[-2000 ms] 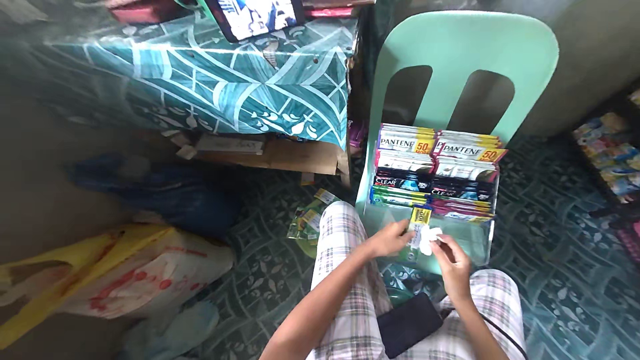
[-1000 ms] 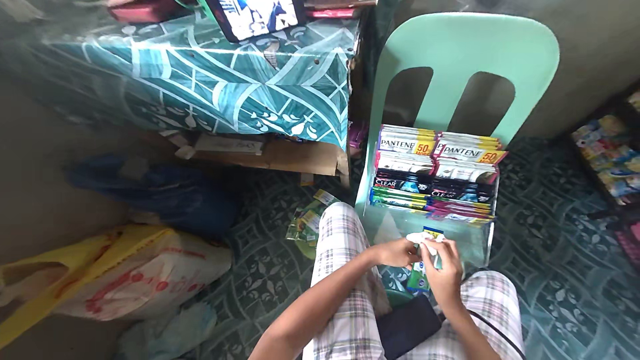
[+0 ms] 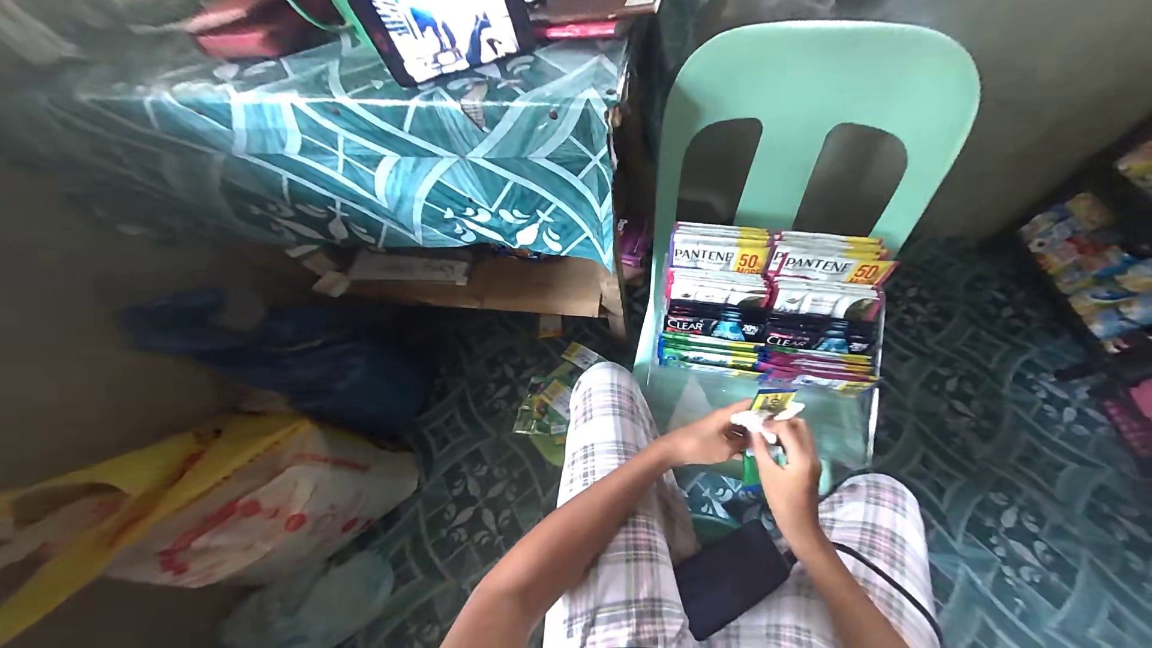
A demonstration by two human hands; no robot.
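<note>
My left hand [image 3: 709,437] grips a small green-and-yellow sachet [image 3: 774,400] over the front of the chair seat. Against that sachet, my right hand [image 3: 788,461] pinches a crumpled white wipe or tissue [image 3: 760,421]. Behind both hands, a clear plastic container [image 3: 837,418] rests on a mint-green plastic chair [image 3: 823,67]. Its back part holds two columns of upright sachets: Pantene sachets [image 3: 715,256] at the rear, white-and-pink ones [image 3: 823,297], dark Clear sachets [image 3: 711,326], and green and magenta ones [image 3: 814,367] in front.
A dark pouch or device [image 3: 733,576] with a cable lies on my lap. Sachet wrappers [image 3: 547,405] lie on the floor left of my knee. A cloth-covered table [image 3: 432,171] holds a tablet [image 3: 441,36]. Plastic bags [image 3: 261,504] stand left; stocked shelves [image 3: 1093,270] stand right.
The hands have stayed close together in front of the container, shifting slightly while the white wipe or tissue moves over the sachet.
</note>
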